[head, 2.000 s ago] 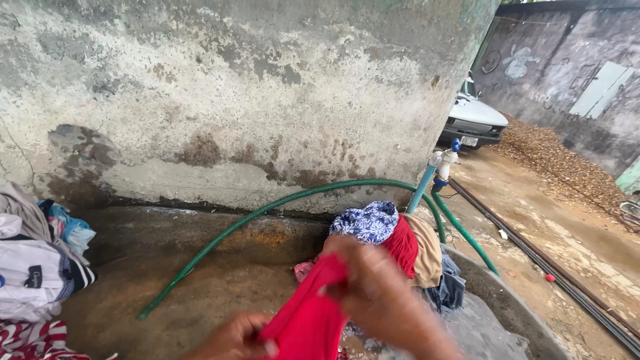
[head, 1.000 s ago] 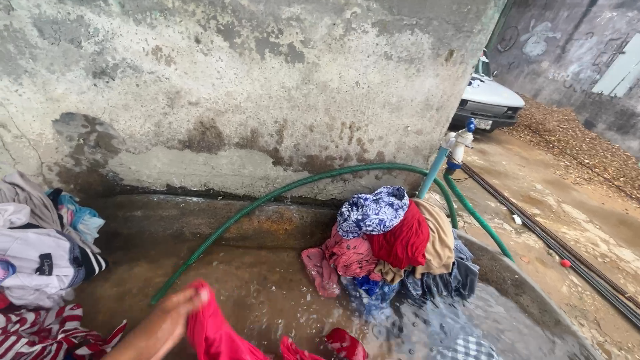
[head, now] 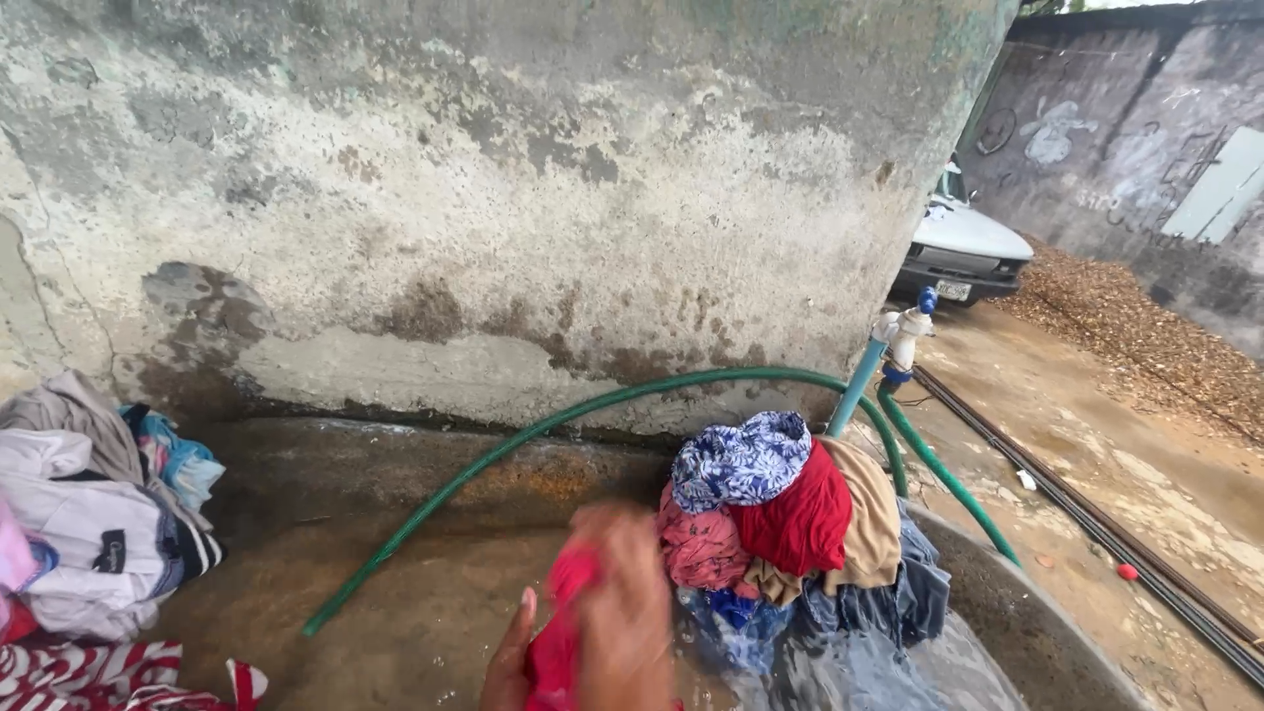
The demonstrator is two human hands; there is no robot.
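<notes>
Bright red cloth (head: 555, 632) is bunched between my two hands at the bottom middle, over the concrete basin. My right hand (head: 624, 602), blurred by motion, grips its upper right side. My left hand (head: 512, 657) is at the cloth's left edge, thumb up, with most of it cut off below. Just right of my hands stands a heap of wrung clothes: a blue-and-white patterned cloth (head: 743, 462), a dark red cloth (head: 802, 518), a pinkish-red cloth (head: 699, 548), a beige cloth (head: 867, 513) and blue denim (head: 913, 583), partly in water.
A green hose (head: 533, 432) arches across the basin from near a tap (head: 904, 336) on a blue pipe. Light garments (head: 89, 543) and a red-and-white striped cloth (head: 89, 671) lie left. Behind is a weathered wall (head: 553, 197); a white car (head: 963, 242) stands beyond.
The red cloth, hanging low from a hand one second ago, is now raised and bunched between both hands. My right hand is back in view near the middle.
</notes>
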